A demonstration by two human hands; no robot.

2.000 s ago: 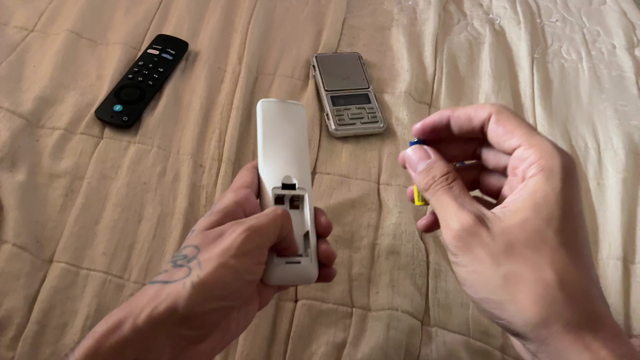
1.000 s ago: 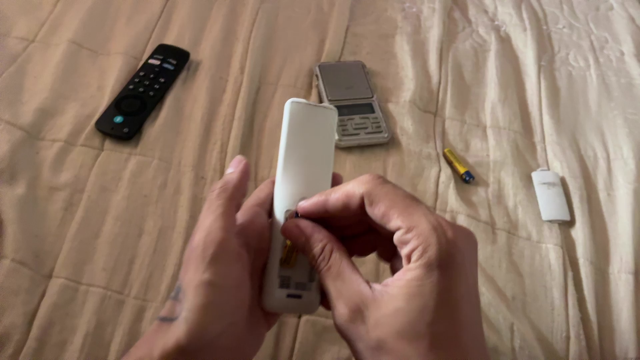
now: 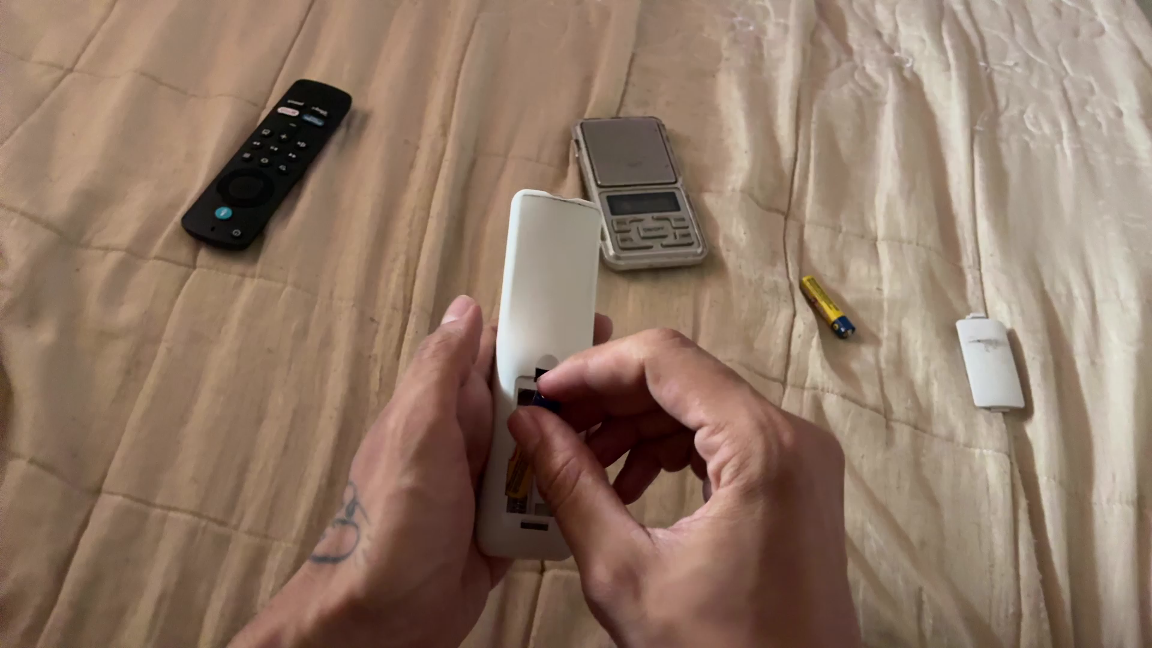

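Observation:
My left hand (image 3: 423,459) holds a white remote control (image 3: 549,288), its back with the uncovered battery compartment facing up. The thumb and forefinger of my right hand (image 3: 702,450) pinch a blue-and-yellow battery (image 3: 517,472) at its blue end, over the compartment; its lower part lies inside. My right fingers hide part of the compartment. A second yellow battery with a blue end (image 3: 825,306) lies on the quilted bedspread, to the right. Farther right lies a small white battery cover (image 3: 990,363).
A black remote control (image 3: 265,162) lies at the upper left on the beige quilted bedspread (image 3: 405,108). A silver pocket scale (image 3: 639,193) lies just behind the white remote. Folds and seams run across the bedspread.
My right hand has moved left from beside the scale to the white remote's compartment. Two seconds ago it held the batteries off to the right; one battery now lies on the bedspread.

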